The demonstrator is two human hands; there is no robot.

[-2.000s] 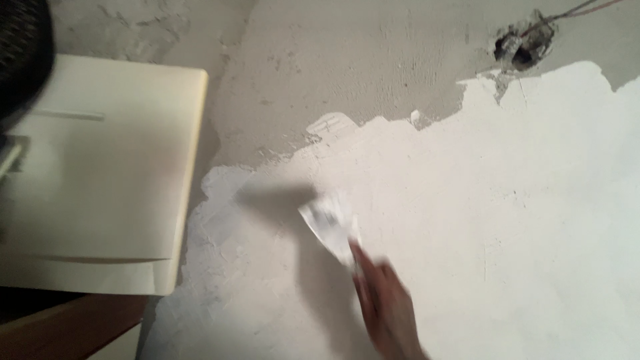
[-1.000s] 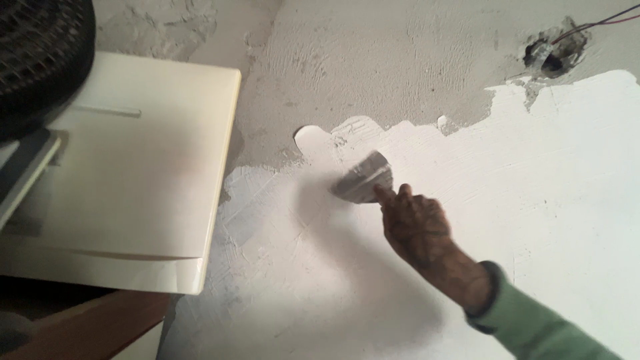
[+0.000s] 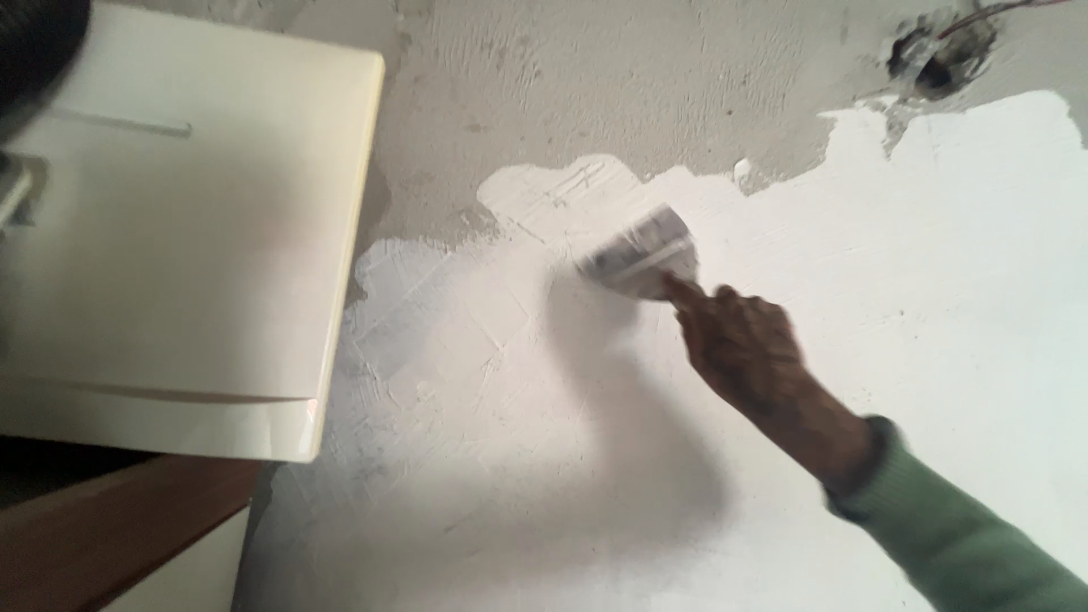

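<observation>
My right hand [image 3: 748,348], in a green sleeve, grips a putty knife [image 3: 650,251] whose wide metal blade carries streaks of white filler. The blade is at the wall, near the upper edge of the white filler coat [image 3: 850,340]; blur hides whether it touches. A patch of filler with scored lines [image 3: 565,191] lies just above and left of the blade. Bare grey plaster [image 3: 612,93] shows above the coat. My left hand is out of view.
A cream-coloured panel [image 3: 195,229] stands at the left, with a dark round object [image 3: 38,55] at its upper corner. Below it is a reddish-brown board [image 3: 127,527]. At the upper right, wires [image 3: 994,13] come out of a rough hole [image 3: 939,64] in the wall.
The filler edge left of the knife reaches further up the grey plaster than two seconds ago. The putty knife has stayed in my right hand and its blade has turned since then.
</observation>
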